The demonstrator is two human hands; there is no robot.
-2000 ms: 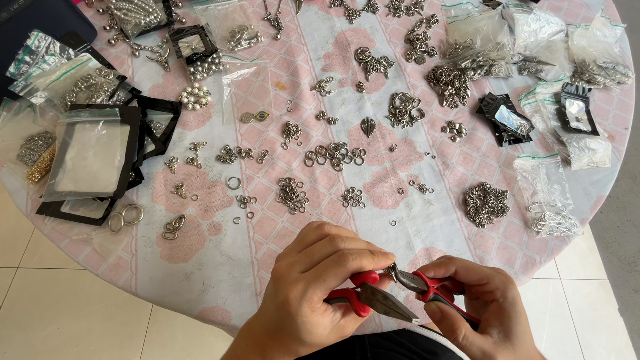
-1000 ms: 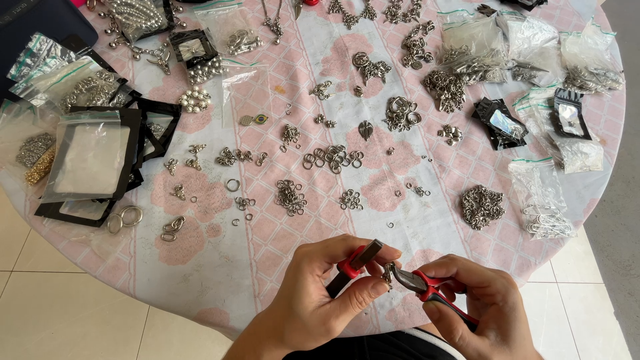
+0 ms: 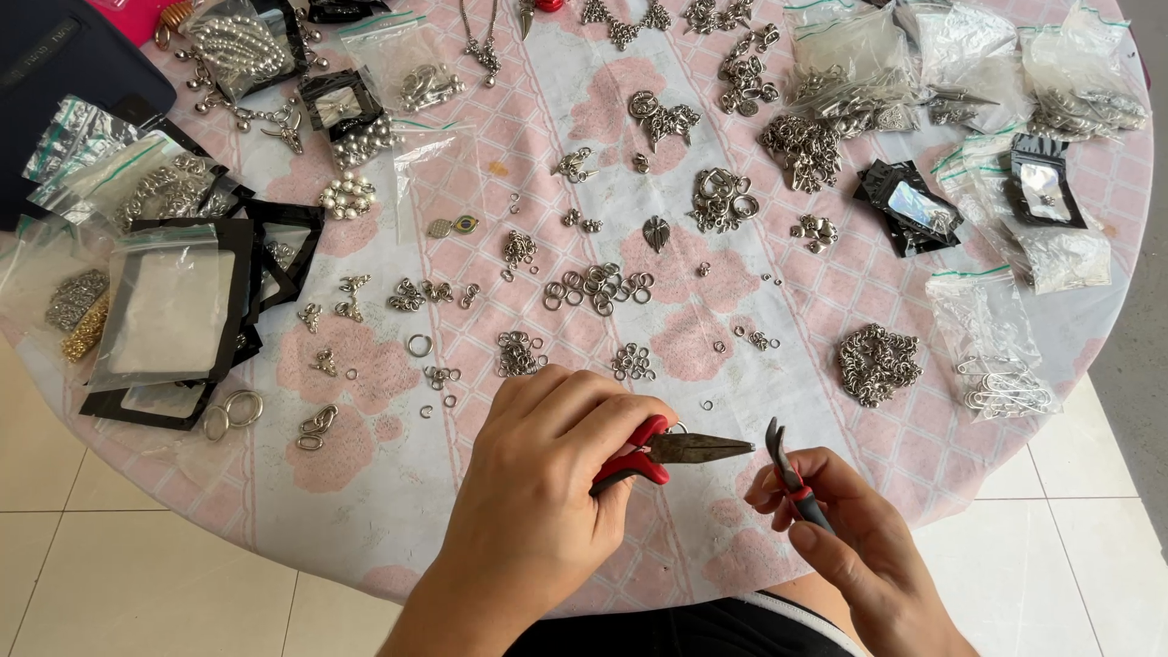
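Observation:
My left hand [image 3: 538,465] grips red-and-black long-nose pliers [image 3: 698,448], whose jaws point right. Part of a metal ring [image 3: 677,427] shows behind them by my fingers; how it is held is hidden. In my right hand [image 3: 849,538] are bent-nose pliers [image 3: 777,447] with red-and-black handles, their dark curved tip pointing up. The two tips are close, with a gap between them. Beyond my hands lie small piles of metal jump rings [image 3: 631,361], larger rings [image 3: 600,288], a leaf-shaped charm [image 3: 656,234] and a heap of chain [image 3: 879,364].
Black pouches and clear zip bags [image 3: 169,310] are stacked at the left, beside a dark case [image 3: 73,82]. More bags of metal parts [image 3: 844,73] and a bag of safety pins [image 3: 999,365] lie at the right on the pink-and-white tablecloth [image 3: 347,511].
The long-nose pliers in my left hand have swung from pointing up to pointing right. The bent-nose pliers' tip has turned upward and stands apart from my left fingers.

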